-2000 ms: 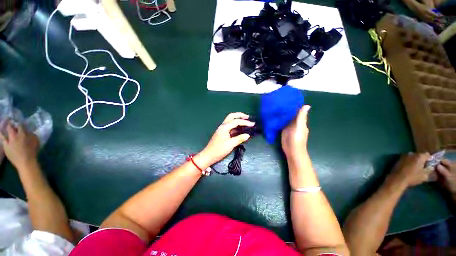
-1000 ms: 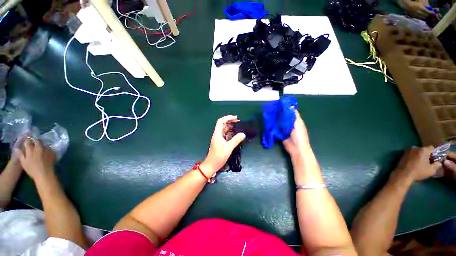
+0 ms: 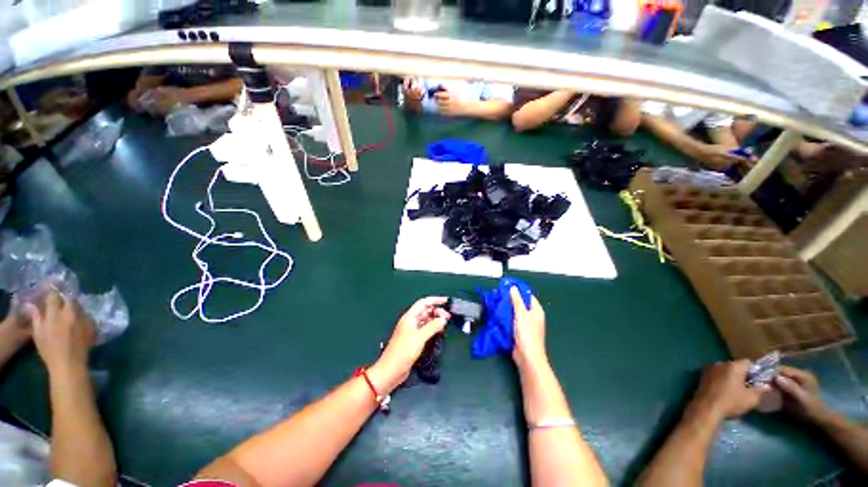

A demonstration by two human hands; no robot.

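My left hand (image 3: 413, 339) holds a small black power adapter (image 3: 464, 308) by its end, with metal pins showing on its lower side. The adapter's bundled black cable (image 3: 428, 360) hangs below my left hand. My right hand (image 3: 529, 328) holds a bunched blue wiping cloth (image 3: 496, 323) close to the adapter's right end; whether they touch is hard to tell. Beyond my hands, a tangled pile of black adapters (image 3: 487, 211) lies on a white sheet (image 3: 419, 255).
A partitioned carton tray (image 3: 752, 276) lies right, with yellow strands (image 3: 642, 225) beside it. A white cord (image 3: 228, 281) loops at left near a shelf leg. A raised shelf (image 3: 419, 54) crosses above. Neighbours' hands with clear plastic are at both sides. A second blue cloth (image 3: 458, 151) lies beyond.
The view has tilted up, bringing the shelf and people across the table into sight. The adapter now shows a grey face and its pins. The blue cloth stays in my right hand.
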